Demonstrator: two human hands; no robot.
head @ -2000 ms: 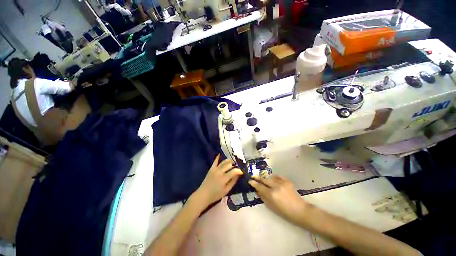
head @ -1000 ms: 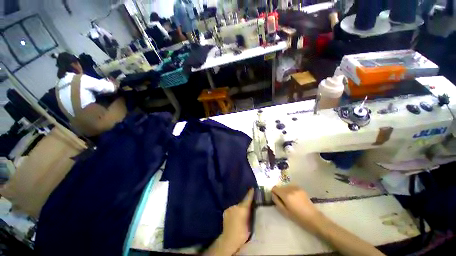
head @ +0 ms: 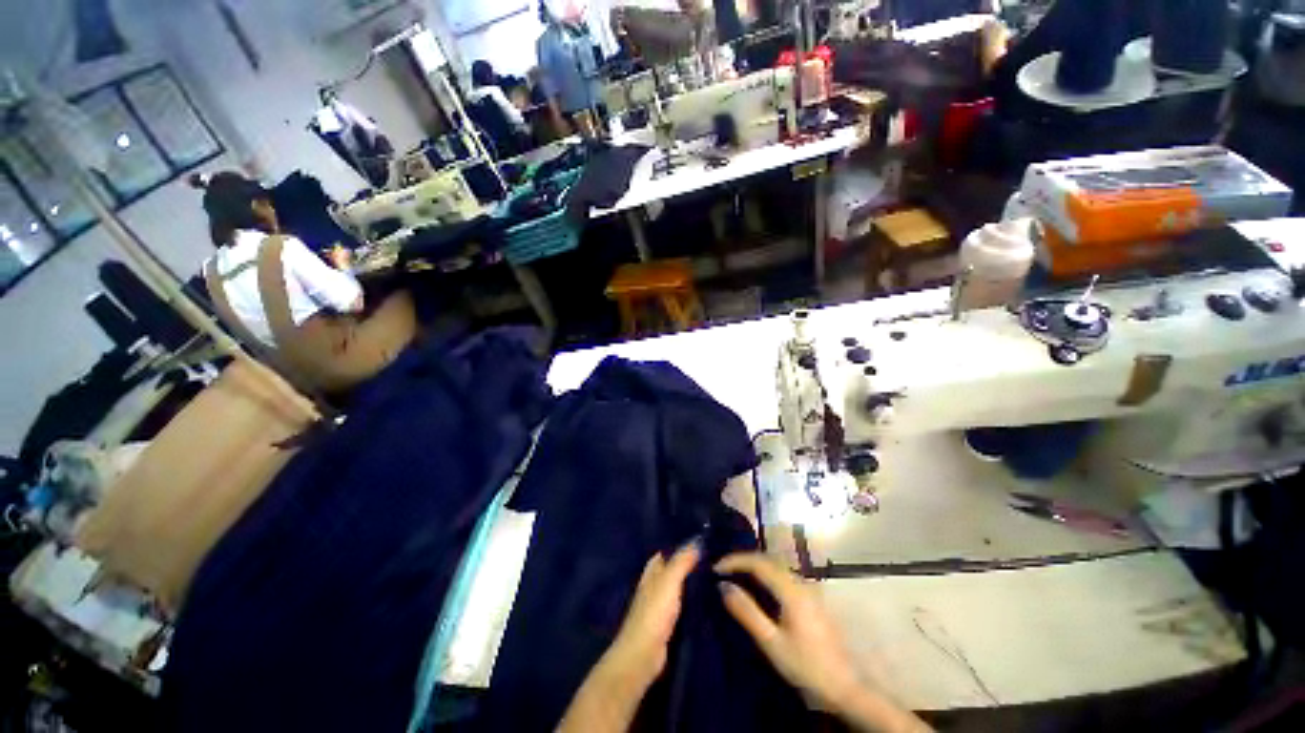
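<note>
A dark navy garment piece (head: 616,458) lies bunched on the table to the left of the needle area. My left hand (head: 656,616) grips its cloth between thumb and fingers. My right hand (head: 784,624) is close beside it, fingers bent on the same cloth. The fingertips of both hands nearly meet. The presser foot and needle area (head: 830,494) of the cream-white sewing machine (head: 988,375) is lit and has no cloth under it. It is up and right of my hands.
A large navy garment pile (head: 358,544) lies left of the table's pale blue edge (head: 455,609). Reddish snips (head: 1073,516) lie under the machine arm. A whitish bottle (head: 996,265) and orange-white boxes (head: 1131,215) stand behind the head. A person (head: 279,287) sits at the upper left.
The garment piece has come away from the needle area, leftward and toward me. My right hand has left the needle area and joined my left on the cloth. The view has shifted left.
</note>
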